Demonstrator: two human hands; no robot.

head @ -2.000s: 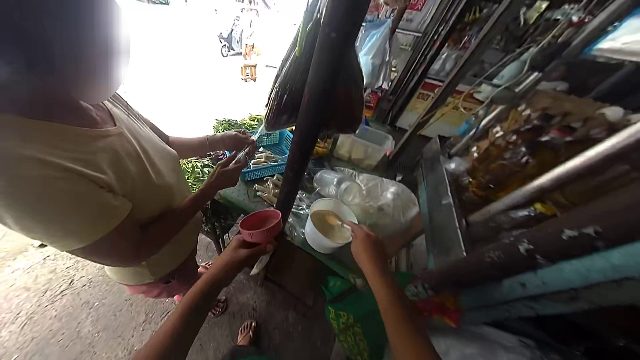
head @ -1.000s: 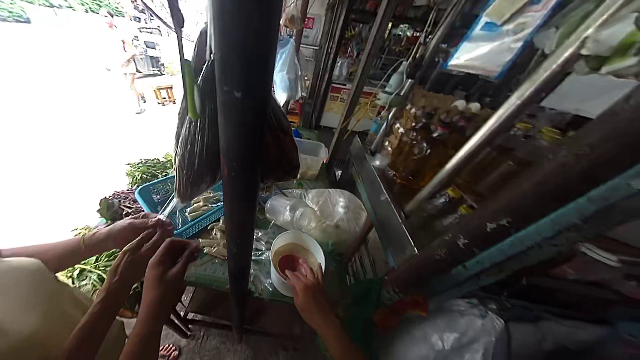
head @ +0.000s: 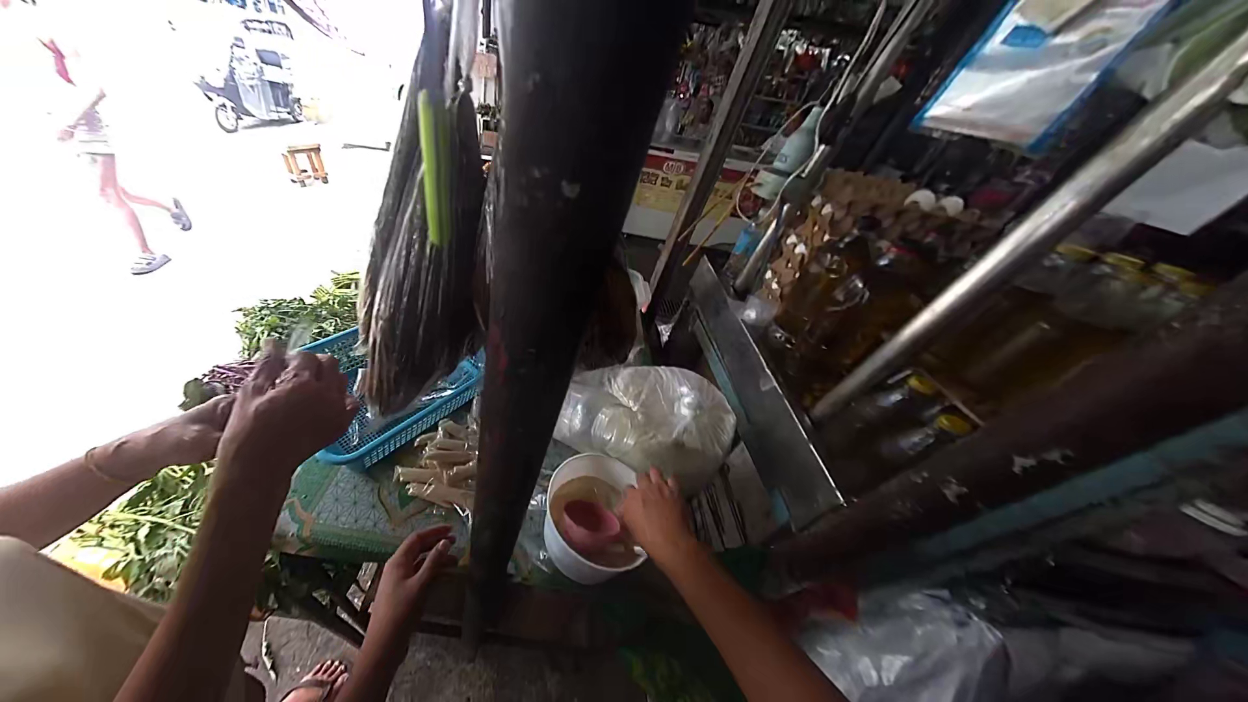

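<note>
My left hand [head: 419, 565] is beside the table's front edge, left of the black post, fingers apart and nothing visible in it. My right hand [head: 658, 512] is at the right rim of a white plastic tub [head: 577, 564]. Inside the tub, a small red bowl [head: 590, 527] lies in a pale brownish substance, close to my right fingers; whether they grip it is unclear. Behind the tub rests a filled clear plastic bag [head: 673, 414]. Small wrapped pale rolls [head: 444, 470] lie left of the post.
A dark post [head: 575, 195] rises between my hands. A co-worker's hands [head: 283, 400] are above a blue plastic basket [head: 390, 444]. Black plastic bags [head: 419, 263] hang beside the post. A metal ledge [head: 765, 400] and bottles of yellowish liquid [head: 926, 429] stand to the right.
Two seconds ago my left hand held the red bowl and my right hand held a spoon in the tub. The bowl is now inside the tub. The view has swung.
</note>
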